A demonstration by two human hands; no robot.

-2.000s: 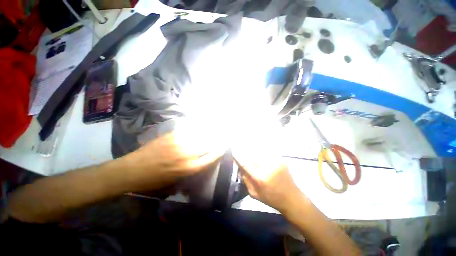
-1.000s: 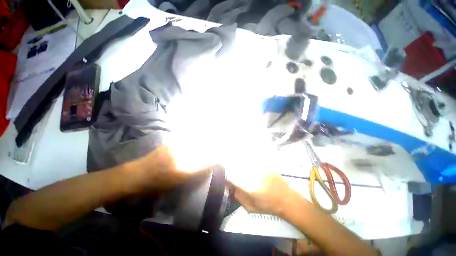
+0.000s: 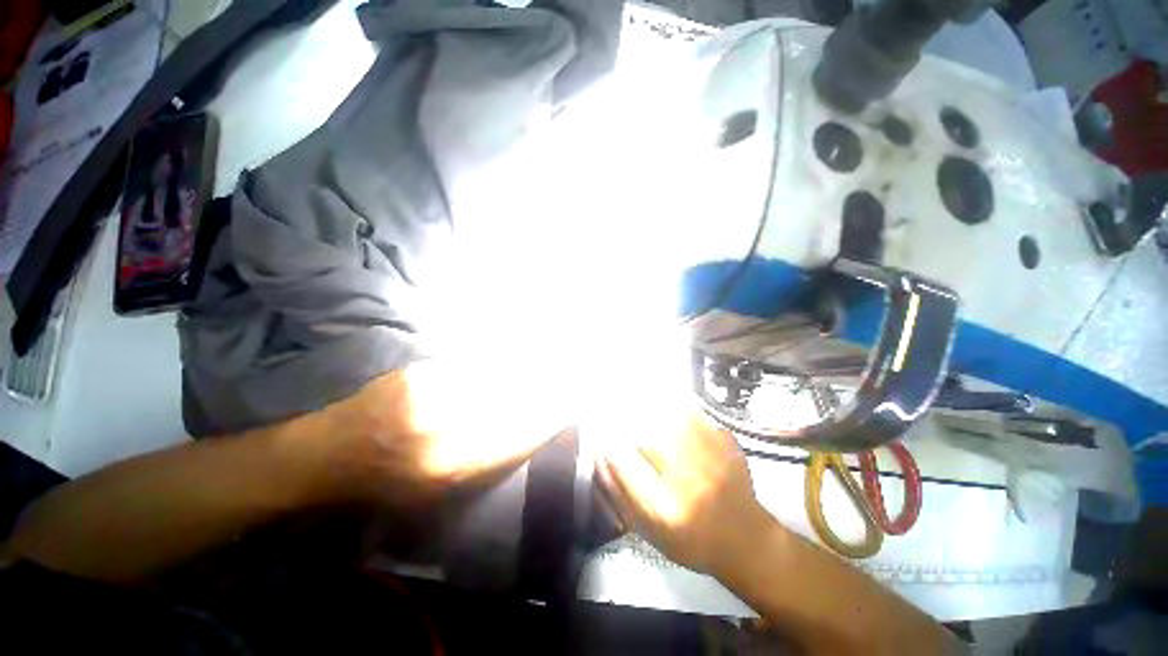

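Observation:
A grey garment (image 3: 320, 244) lies in folds left of the lamp glare, with a black band (image 3: 548, 513) hanging toward the table's front edge. My left hand (image 3: 397, 429) rests on the grey cloth at the glare's left edge, its fingertips washed out. My right hand (image 3: 685, 493) is just right of the black band, with its fingers at the cloth's edge. The glare hides the needle area and whatever the fingertips touch. The white sewing machine (image 3: 1012, 192) with a blue stripe stands at the right.
Scissors (image 3: 845, 506) with yellow and red handles lie partly behind the shiny looped guard (image 3: 916, 359). A smartphone (image 3: 164, 212) lies at the left, beside a long dark grey strip (image 3: 90, 205) and a printed paper (image 3: 64, 96). A ruler marking runs along the front edge.
The view has moved closer to the machine, so its head looks larger and the guard now covers the scissors' blades. Both hands stay at the cloth beside the black band.

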